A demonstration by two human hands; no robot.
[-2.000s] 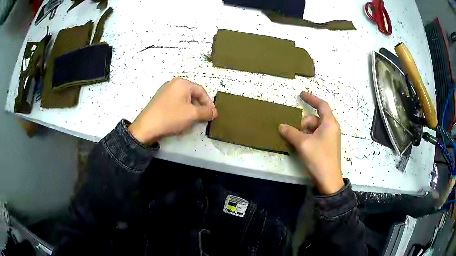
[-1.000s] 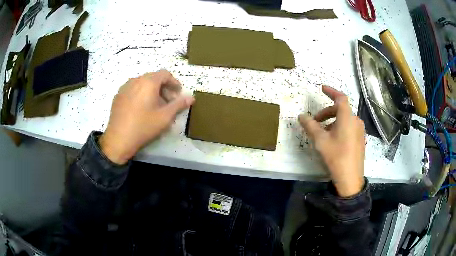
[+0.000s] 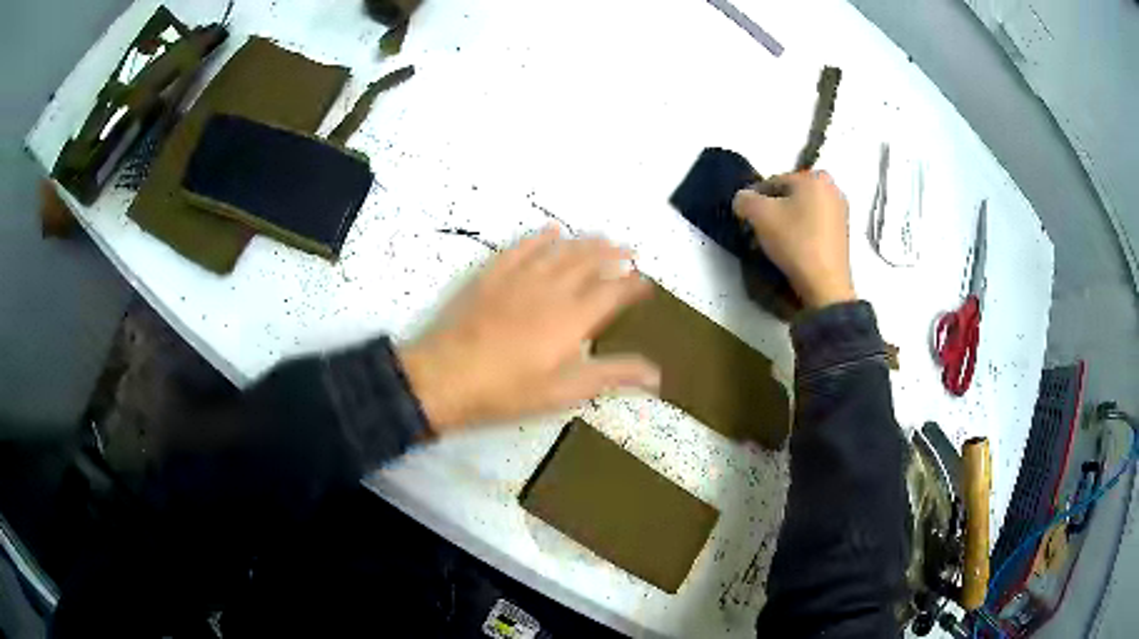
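Note:
An olive cut piece (image 3: 621,506) lies flat near the table's front edge, with a thin dark edge showing at its left end. A second olive piece with a shaped end (image 3: 700,362) lies beyond it. My left hand (image 3: 537,331), blurred, has its fingers spread over or beside the left end of that second piece; it holds nothing visible. My right hand (image 3: 799,225) reaches to the black interfacing pile (image 3: 714,190), fingertips at its right side. Whether the fingers grip a sheet cannot be told. Olive cloth shows under my right hand.
A black-topped stack (image 3: 281,181) lies on larger olive panels (image 3: 187,206) at left, beside olive scraps (image 3: 119,112). Red-handled shears (image 3: 959,337), eyeglasses (image 3: 897,206) and the steam iron (image 3: 974,524) are at right. A ruler (image 3: 747,25) lies at the far edge.
The view has turned and shifted. My right hand has moved from beside the near olive piece to the black pile. My left hand has left the near piece and opened over the farther one.

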